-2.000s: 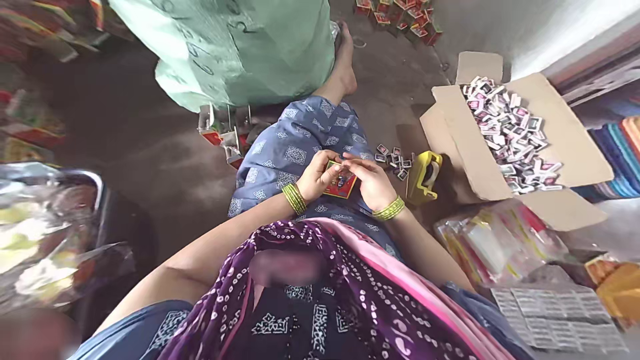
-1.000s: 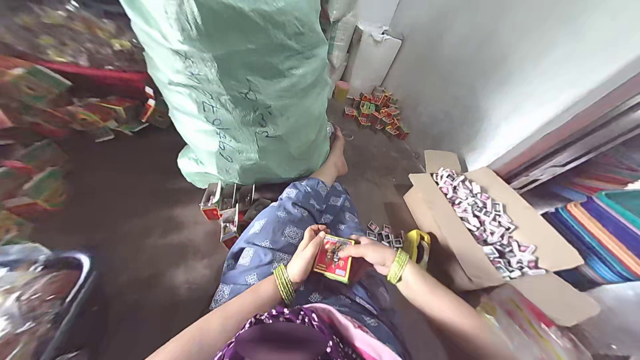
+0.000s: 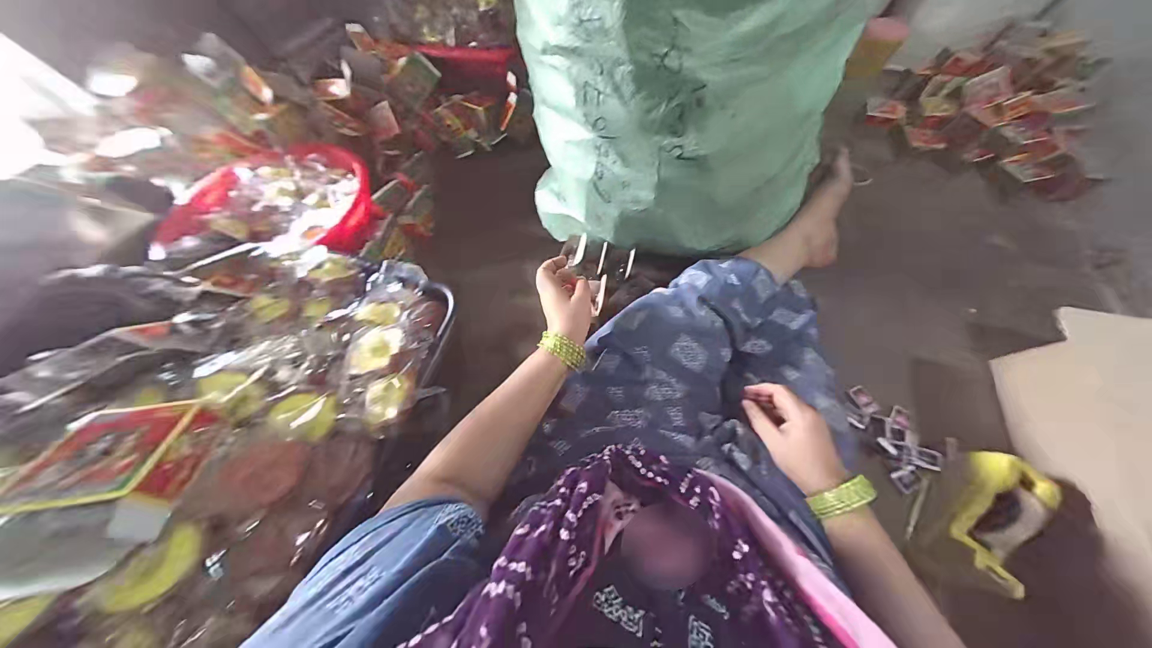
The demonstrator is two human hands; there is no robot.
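My left hand (image 3: 567, 297) reaches to a small group of boxes (image 3: 601, 270) standing on the floor at the foot of a green sack (image 3: 684, 126). Its fingers are at one box at the near side of the group; whether they grip it cannot be told. Over my right thigh, in blue patterned cloth (image 3: 688, 351), rests my right hand (image 3: 792, 436), with nothing seen in it and its thumb a little apart from the fingers. Small picture-bearing pieces (image 3: 900, 436) lie on the floor to its right, near a yellow tape dispenser (image 3: 999, 513).
A red tub (image 3: 360, 193) and a dark-rimmed tray (image 3: 445, 315) of plastic-wrapped goods fill the left side. Colourful small boxes (image 3: 999, 108) lie heaped at the upper right, with more at the upper left. A cardboard box flap (image 3: 1080, 396) juts in at the right.
The red box that both hands held on the lap is no longer in them. My left hand has moved left and forward to the boxes by the sack. The view has swung left.
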